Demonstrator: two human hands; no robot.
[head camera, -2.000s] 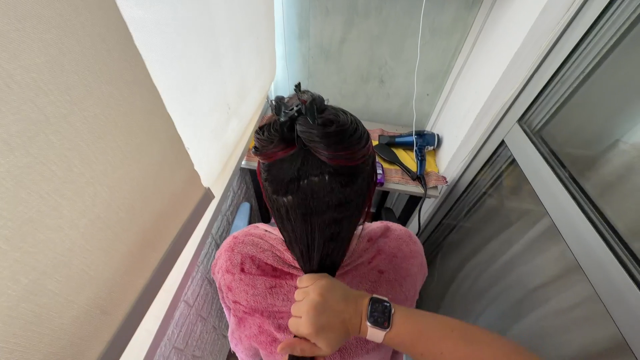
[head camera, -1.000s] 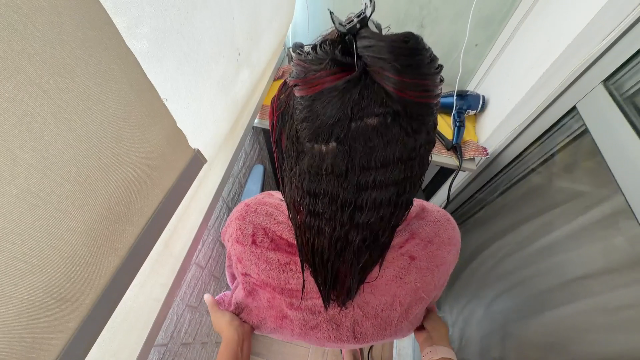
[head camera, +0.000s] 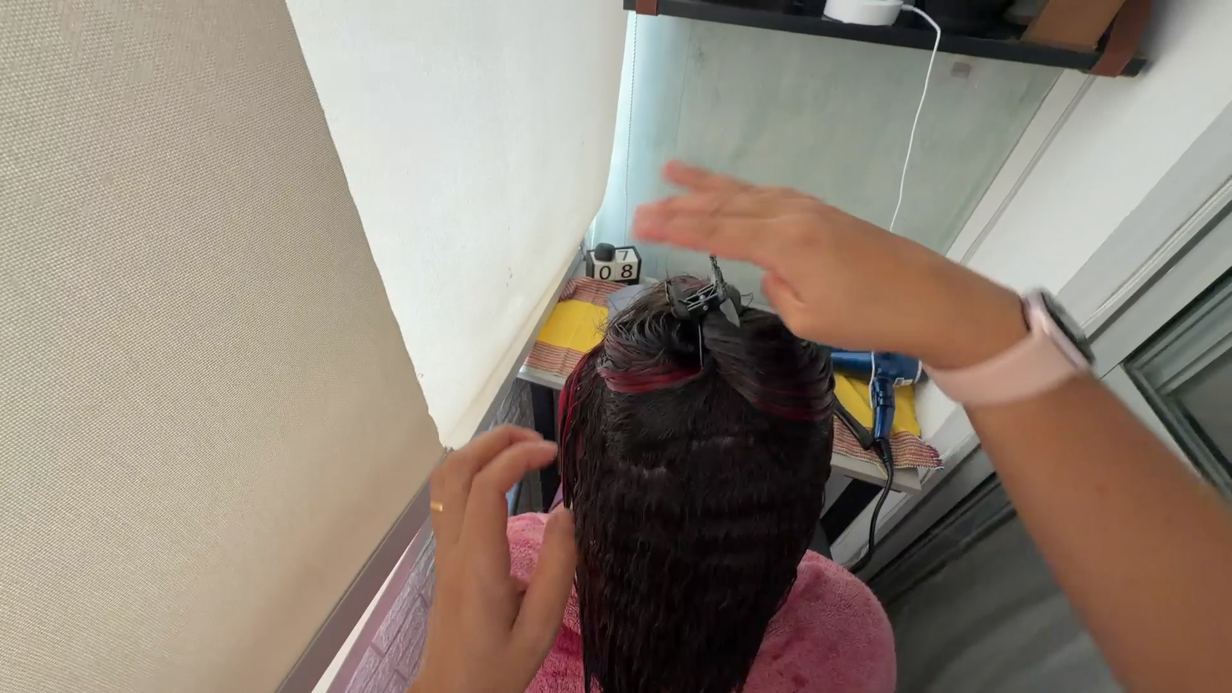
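Note:
Seen from behind, a person's long dark wet hair (head camera: 703, 500) with red streaks hangs down over a pink towel (head camera: 833, 635) on the shoulders. Its upper part is gathered on the crown by a black hair clip (head camera: 707, 300). My left hand (head camera: 500, 549), with a ring, is beside the left edge of the hair, fingers curved and apart, holding nothing. Above and right of the clip, my right hand (head camera: 770, 241) is stretched out flat and empty; a watch with a pale pink band (head camera: 1011, 371) is on that wrist.
Behind the head stands a table with a striped cloth (head camera: 570, 322), a block calendar (head camera: 614, 265) and a blue hair dryer (head camera: 878, 371) with its cord. A dark shelf (head camera: 895, 38) crosses the top. A beige blind (head camera: 192, 337) is at left, a sliding door frame (head camera: 1155, 318) at right.
Both hands have left the lower edges of the pink towel and risen, the left beside the hair, the right over the crown. Two seconds ago one hand gripped the hair's lower length. The view has tilted up.

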